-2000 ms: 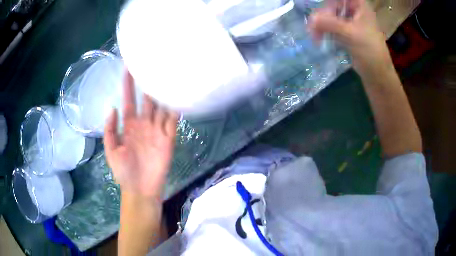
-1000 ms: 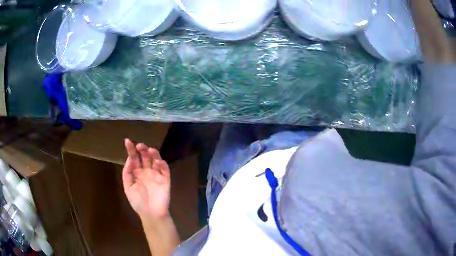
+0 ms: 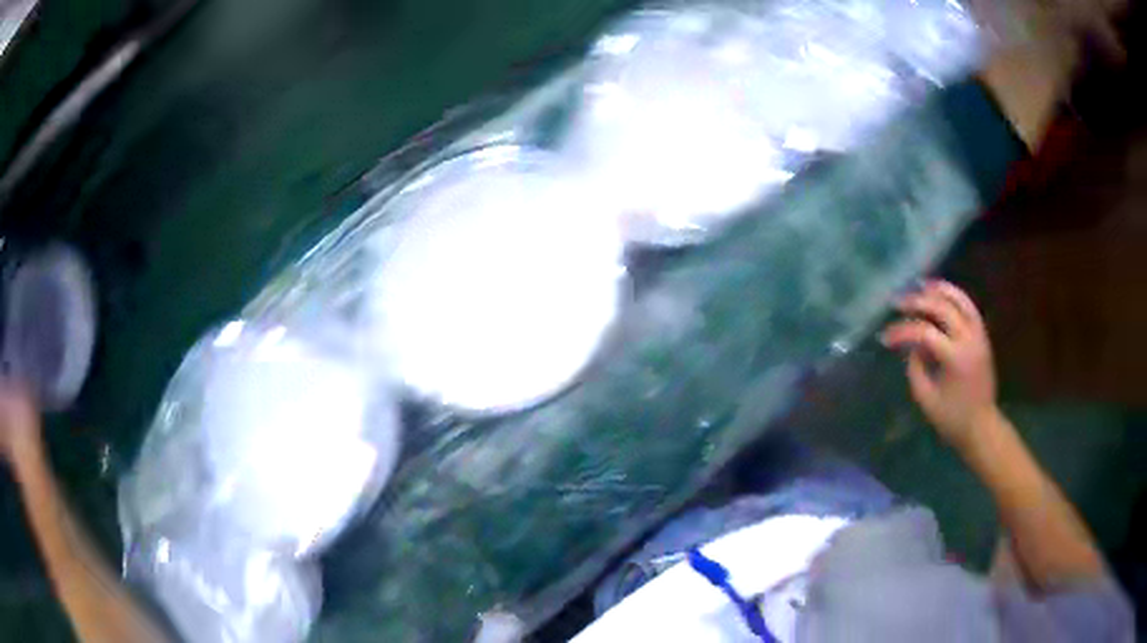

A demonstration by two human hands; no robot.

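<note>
A row of clear-and-white round housings (image 3: 503, 283) runs diagonally across the bench, from lower left to upper right. They are blurred and overexposed. My left hand (image 3: 15, 421) is at the far left edge, blurred and partly cut off. It is at the lower end of a pale round piece (image 3: 50, 327) with a greyish middle; whether it grips this piece cannot be told. My right hand (image 3: 950, 352) is off the bench's near edge at the right, fingers slightly bent and apart, with nothing visible in it.
Clear film (image 3: 616, 465) covers the green bench's near edge. A brown flat piece (image 3: 1031, 94) is at the bench's upper right end, with something red beside it. A small white thing (image 3: 499, 626) shows at the bottom edge.
The view has turned, so the row now runs diagonally. My left hand has moved from below the bench to the far left, by the pale round piece. My right hand has come into view.
</note>
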